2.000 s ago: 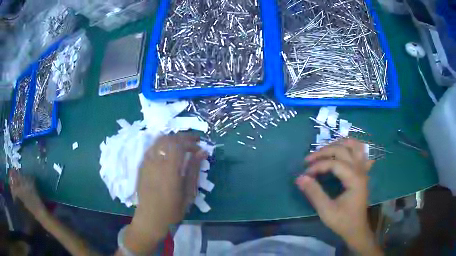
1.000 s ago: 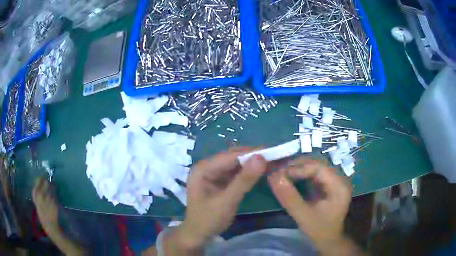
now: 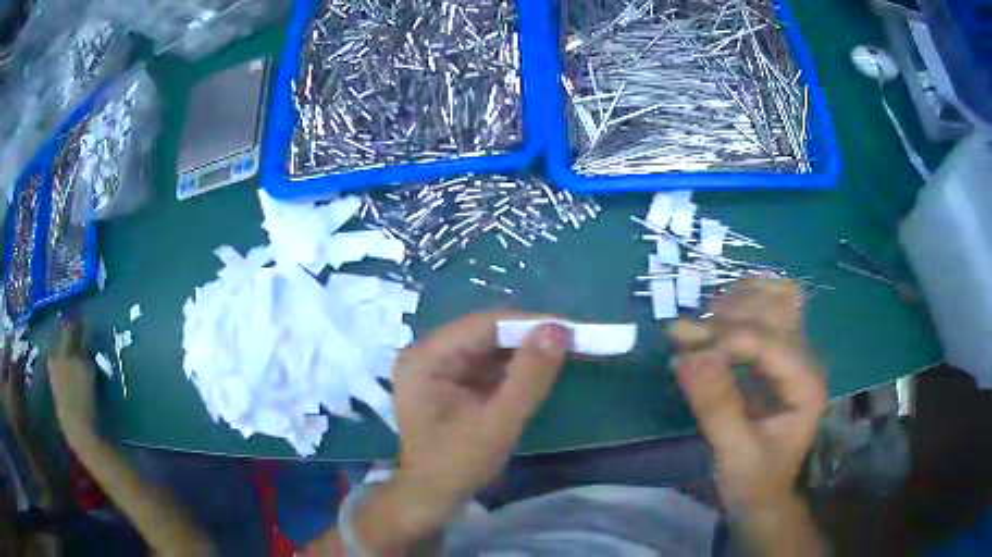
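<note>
My left hand (image 3: 468,392) holds a flat white strip (image 3: 602,338) between thumb and fingers, above the green bench. My right hand (image 3: 756,381) is blurred at the right, beside the wrapped bundles (image 3: 687,287); its fingers are bent, and I cannot tell if anything is between them. A large pile of white strips (image 3: 288,348) lies left of my left hand. Short metal pieces (image 3: 479,218) lie loose below the left blue tray (image 3: 403,171). Long thin rods (image 3: 685,98) fill the right blue tray (image 3: 696,182).
A digital scale (image 3: 223,125) stands left of the trays. Tweezers (image 3: 870,270) and a pale tub (image 3: 957,250) are at the right. Another person's hand (image 3: 71,381) is at the far left, near smaller blue trays (image 3: 65,292) and plastic bags (image 3: 118,147).
My left hand went from the pile to the middle and now holds a strip, which has turned level. My right hand moved away from the strip, to the right.
</note>
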